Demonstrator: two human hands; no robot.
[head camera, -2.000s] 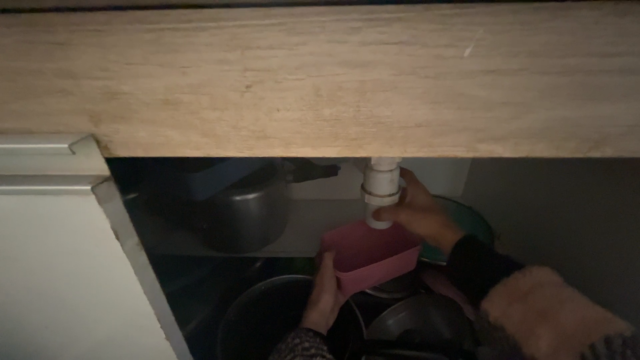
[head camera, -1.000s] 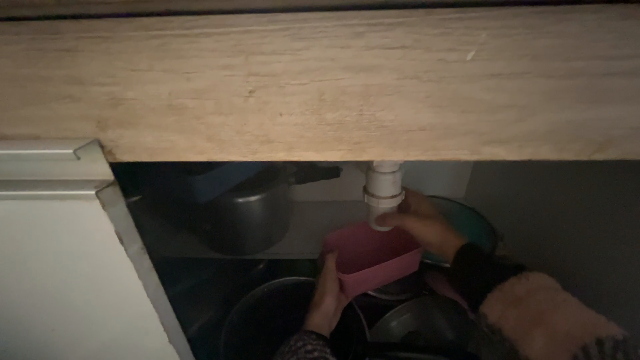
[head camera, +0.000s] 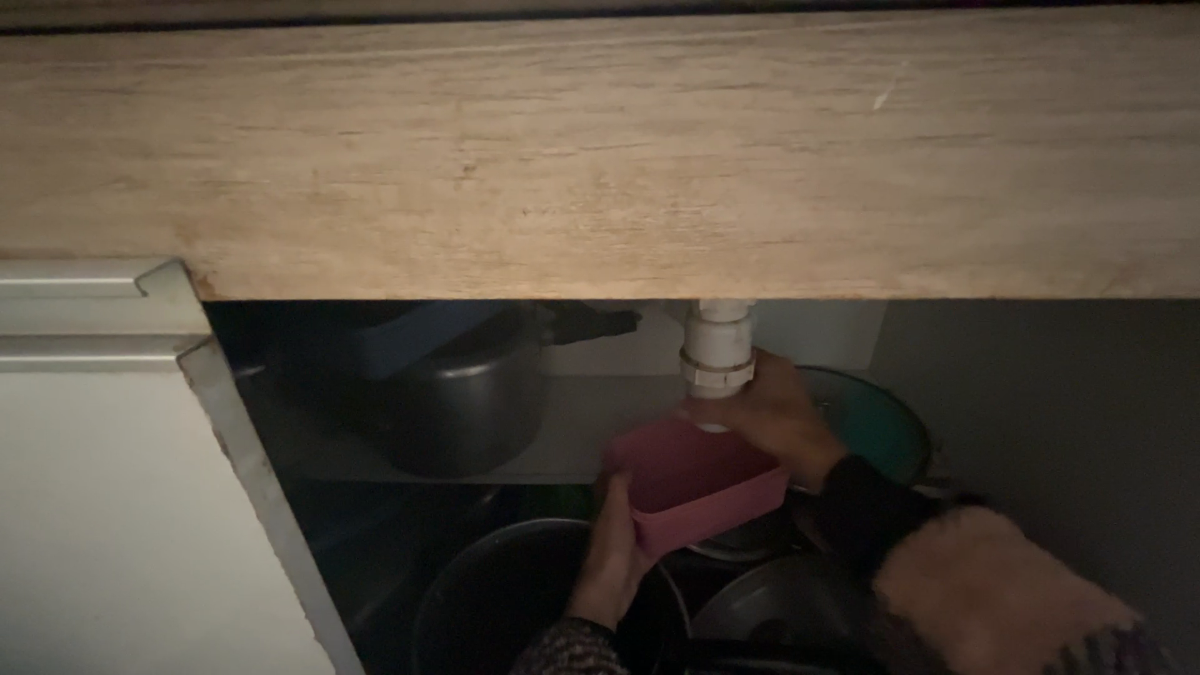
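Note:
A white plastic drain pipe (head camera: 718, 342) with a ribbed slip nut comes down behind the wooden panel. My right hand (head camera: 783, 417) is closed around the lower end of this pipe from the right, its fingers partly hidden behind it. Under the pipe's end is a pink rectangular container (head camera: 714, 511), tilted, with its open top facing up. My left hand (head camera: 614, 548) grips the container at its left side, thumb on the near left corner. The inside of the container is dark.
A wood-grain panel (head camera: 562, 169) spans the top. White cabinet fronts (head camera: 122, 506) stand at left. A metal pot (head camera: 469, 412) with a black handle sits behind. Below are a large dark pan (head camera: 506, 600) and a glass lid (head camera: 778, 600); a green round item (head camera: 872, 427) is behind my right hand.
My right hand has shifted slightly at the pipe's lower end, its fingers now lower across it. My left hand still holds the pink container under the pipe.

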